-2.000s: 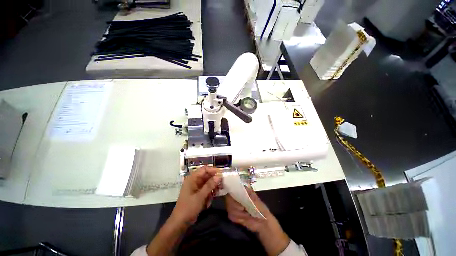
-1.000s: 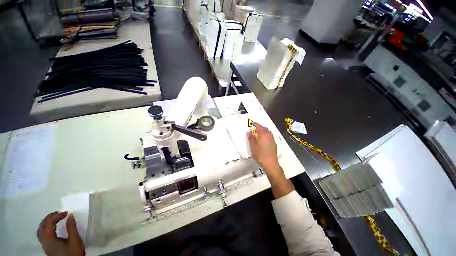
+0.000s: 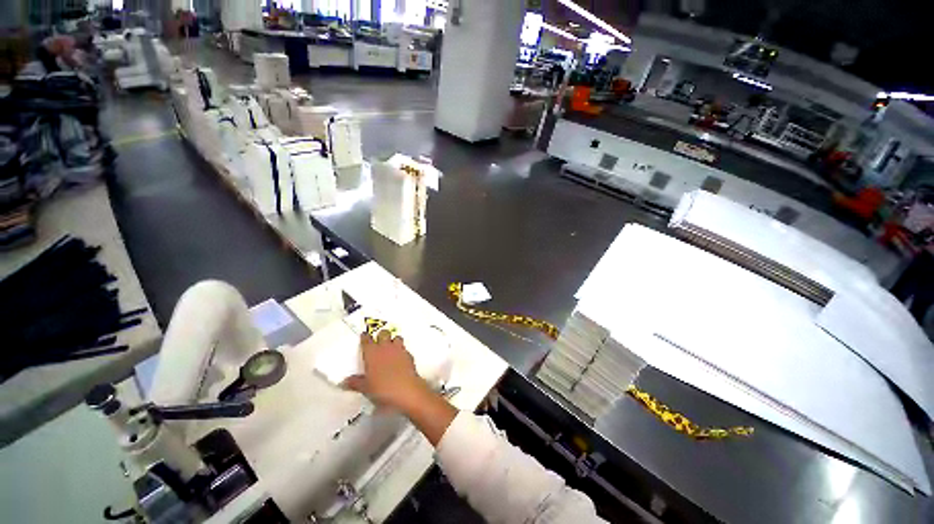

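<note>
My right hand [image 3: 394, 374] rests on white panels [image 3: 336, 356] on the machine's flat cover, beside the yellow warning sticker [image 3: 377, 326]. Its fingers are bent over them and the thumb is near their front edge; whether it grips them is unclear. My left hand is out of the picture. The sewing machine's white arm [image 3: 200, 333] stands at the lower left, with a black lever [image 3: 205, 410] and a round dark-rimmed disc [image 3: 264, 368]. The needle area is cut off by the lower edge.
On the dark steel table [image 3: 512, 241] are a grey-white bundle of panels [image 3: 589, 363], a yellow-black strip [image 3: 681, 420], a small white tag [image 3: 474, 293], an upright tied bundle [image 3: 399, 201] and large white sheets [image 3: 758, 338]. Black strips [image 3: 67, 307] lie on the left bench.
The view has swung right, bringing more of the steel table and factory floor into sight. My left hand has left the picture. My right hand is still by the warning sticker.
</note>
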